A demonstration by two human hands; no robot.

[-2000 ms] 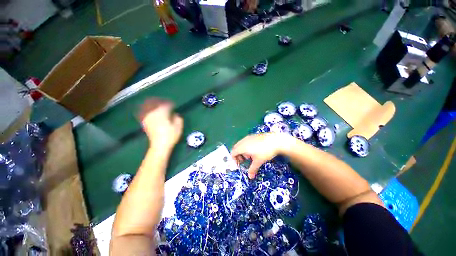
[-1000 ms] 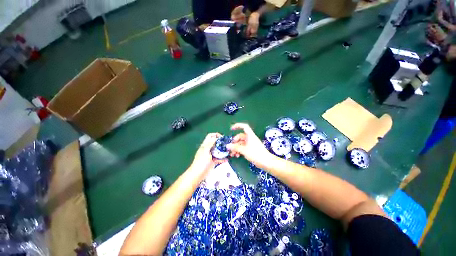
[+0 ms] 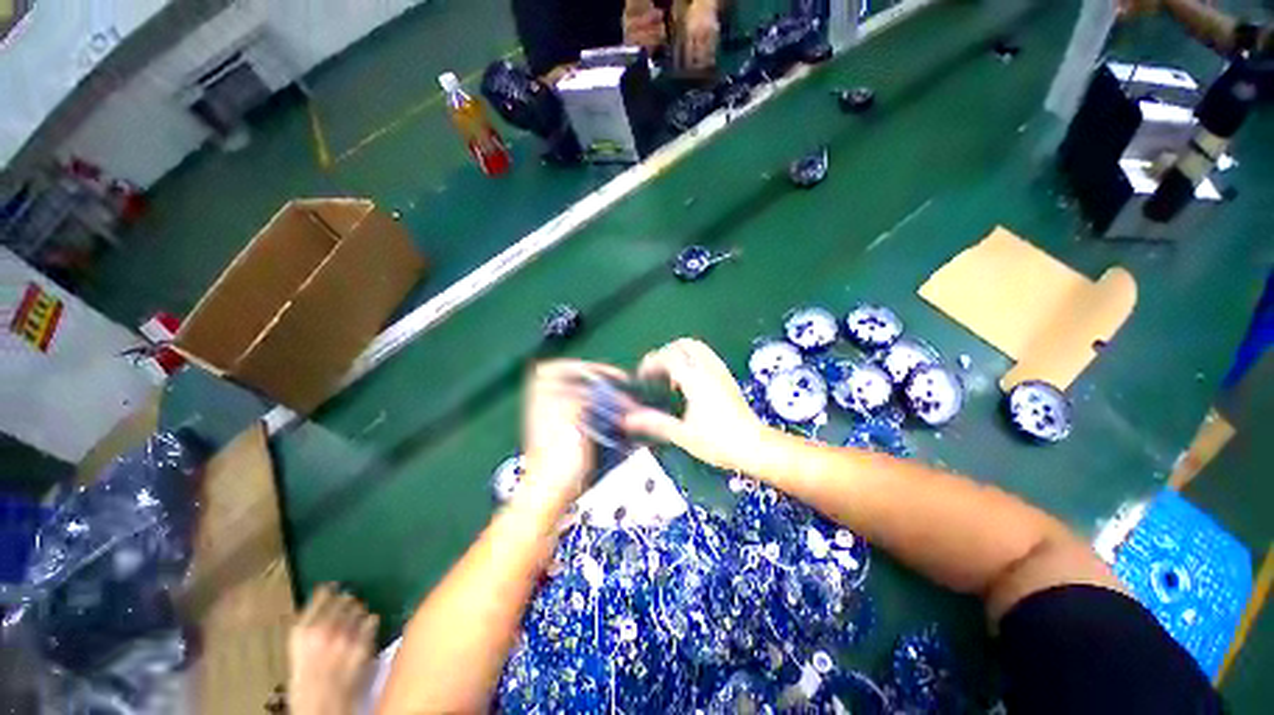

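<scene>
My left hand (image 3: 556, 426) holds a round housing (image 3: 605, 411) above the belt, just beyond the board heap; both are blurred. My right hand (image 3: 699, 402) is against the housing's right side, with thumb and forefinger at it. Whether a circuit board sits in the housing is too blurred to tell. A large tangled heap of blue wired circuit boards (image 3: 671, 601) lies below my hands, on a white sheet (image 3: 632, 492). A loose cluster of round housings (image 3: 798, 394) lies right of my hands. Another housing (image 3: 509, 479) is partly hidden behind my left forearm.
Partly assembled units (image 3: 694, 263) lie spaced along the green belt (image 3: 461, 370). A notched cardboard piece (image 3: 1027, 300) and a lone housing (image 3: 1038, 412) are at right. An open carton (image 3: 301, 300) and plastic bags (image 3: 119, 559) are at left. Another person's hand (image 3: 331, 645) is at lower left.
Two seconds ago my hands were apart, the right at the heap; now both are at a housing. The spaced units have shifted up and right in view. Another person's hand has appeared at lower left.
</scene>
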